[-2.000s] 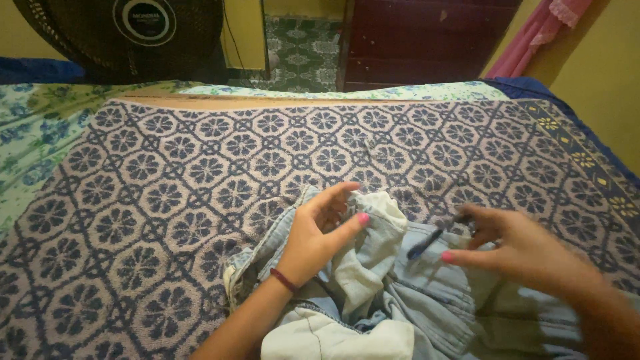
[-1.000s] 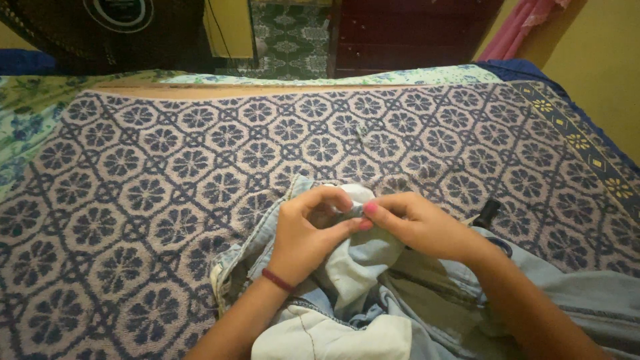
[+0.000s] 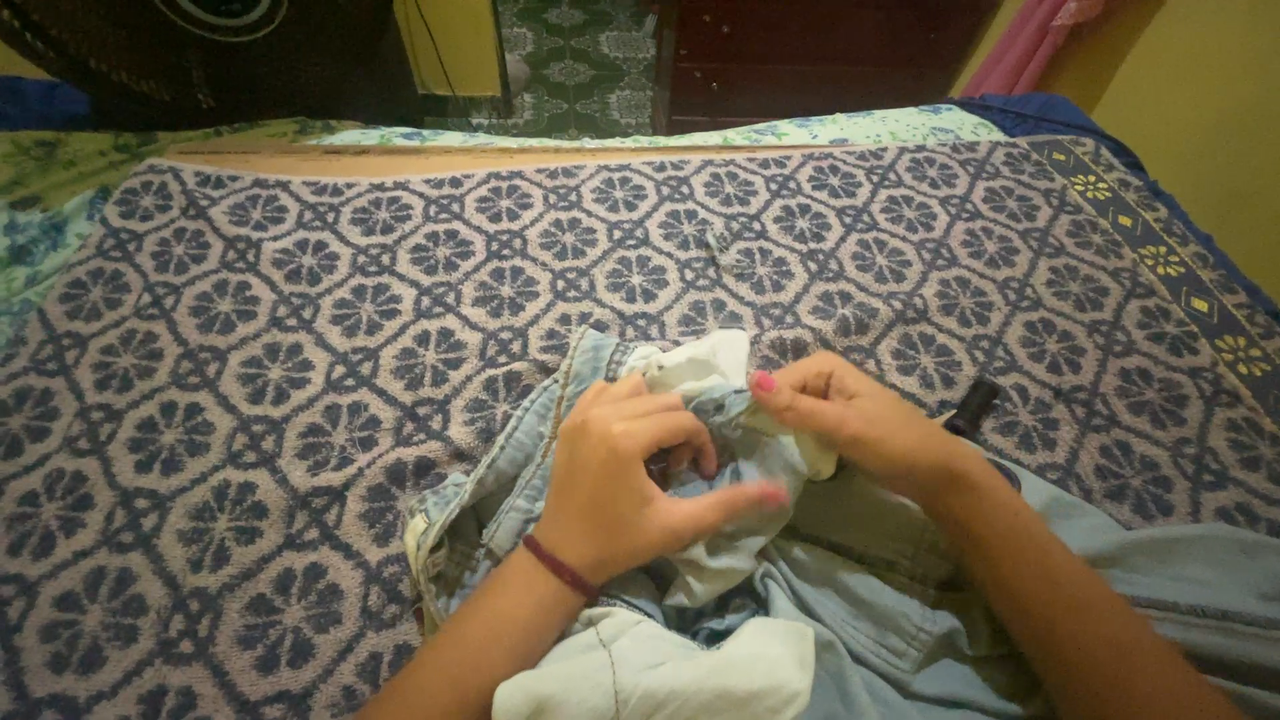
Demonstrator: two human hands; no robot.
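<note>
A light blue denim garment [image 3: 870, 600] with white pocket lining [image 3: 660, 665] lies bunched at the bottom centre and right. My left hand [image 3: 640, 480] rests over its upper part, fingers curled and thumb apart; whether cloth is held under the fingers is hidden. My right hand [image 3: 850, 415] pinches an edge of the pale cloth between thumb and fingers. A small dark object [image 3: 972, 405], its kind unclear, lies just beyond my right wrist at the garment's edge.
A patterned towel [image 3: 370, 310] spreads under the garment, over floral cloth [image 3: 860, 125]. A dark fan [image 3: 210, 60] stands at the back left. A pink curtain [image 3: 1030, 45] hangs at the back right.
My right hand held a dark object two seconds ago; one second ago that object lay by the wrist, and the hand was at the cloth. My left fingers have since moved apart from the right ones.
</note>
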